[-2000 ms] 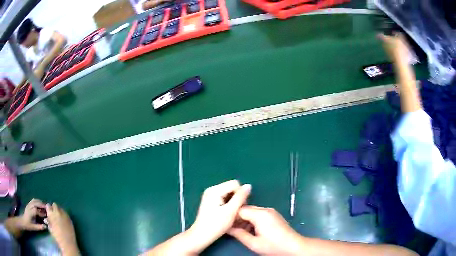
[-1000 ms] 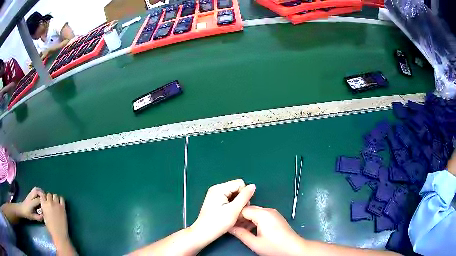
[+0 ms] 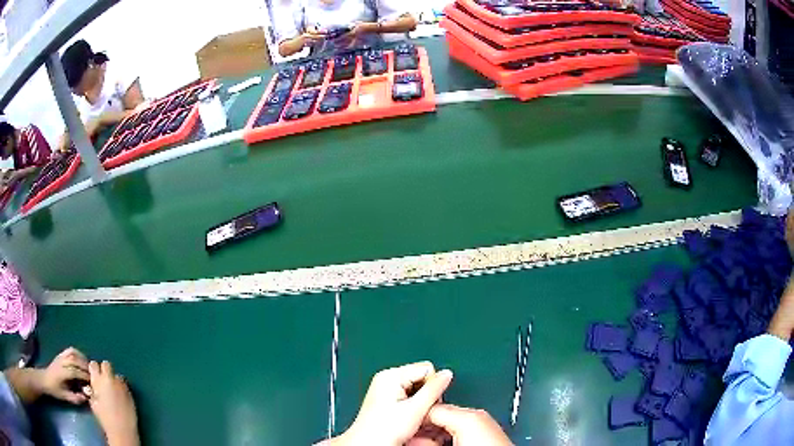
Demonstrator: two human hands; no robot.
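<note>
My left hand (image 3: 396, 406) and my right hand (image 3: 471, 426) are together at the bottom centre, fingers curled and touching. No object shows in them; the insides of the hands are hidden, and the bottom edge cuts them off. Thin silver tweezers (image 3: 521, 373) lie on the green worktop to the right of my hands. A loose pile of dark blue-violet plates (image 3: 688, 327) lies at the right. Beyond the whitish strip (image 3: 409, 268), one open black phone body (image 3: 245, 226) lies at the left and another (image 3: 598, 202) at the right.
Two more phones (image 3: 676, 163) lie at the far right beside a clear plastic bag (image 3: 740, 109). A red phone tray (image 3: 339, 125) and stacked trays (image 3: 544, 52) stand at the back. A neighbour's hands (image 3: 90, 386) are at left; a blue sleeve (image 3: 756, 383) is at right.
The view has tilted up, showing more trays and a person at the back. The phones beyond the strip have shifted left. The right neighbour's arm has drawn back. My hands stay together.
</note>
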